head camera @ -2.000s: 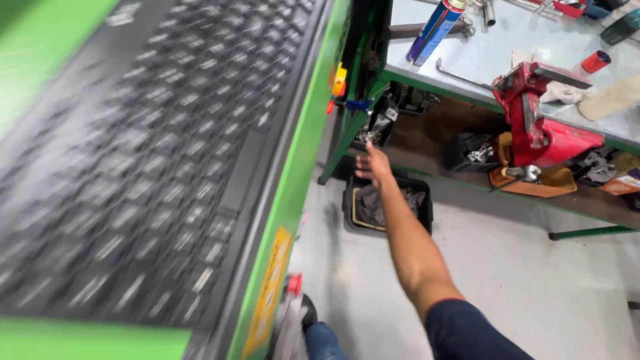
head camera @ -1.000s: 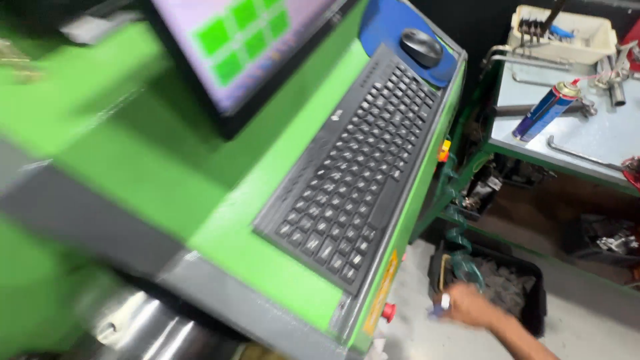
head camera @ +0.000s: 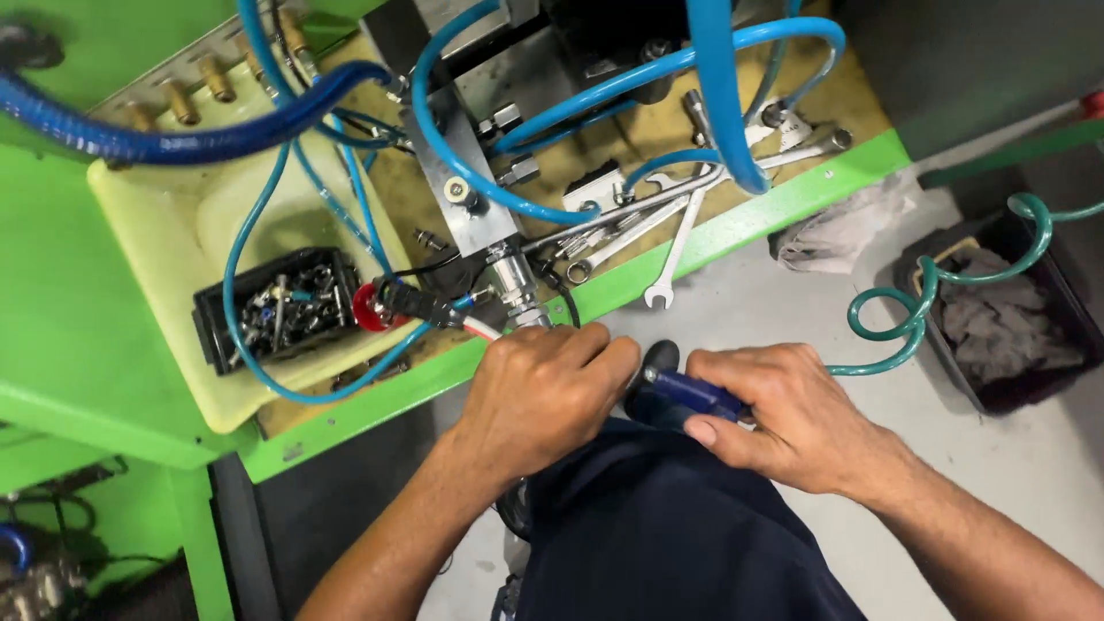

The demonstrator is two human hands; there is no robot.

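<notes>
My right hand (head camera: 776,414) is closed around a blue air blow gun (head camera: 694,394), whose tip points left toward my other hand. A coiled green air hose (head camera: 888,366) runs from behind the right hand. My left hand (head camera: 552,388) is curled just below a metal fitting (head camera: 515,285) at the end of a steel block (head camera: 457,185); what its fingers hold is hidden. A black connector (head camera: 418,302) with a red and white cable lies just above the left hand. Several wrenches (head camera: 681,246) lie on the bench edge.
A yellowish tray (head camera: 147,285) holds a black box (head camera: 207,323) of small metal fittings. Blue hoses (head camera: 604,86) loop over the bench. One open-end wrench overhangs the green edge (head camera: 776,203). A black bin (head camera: 957,379) of grey rags stands on the floor at right.
The view has swung from the keyboard and screen to the hose-covered bench. Both hands are now in view; earlier frames show only one, holding a small blue thing one second ago.
</notes>
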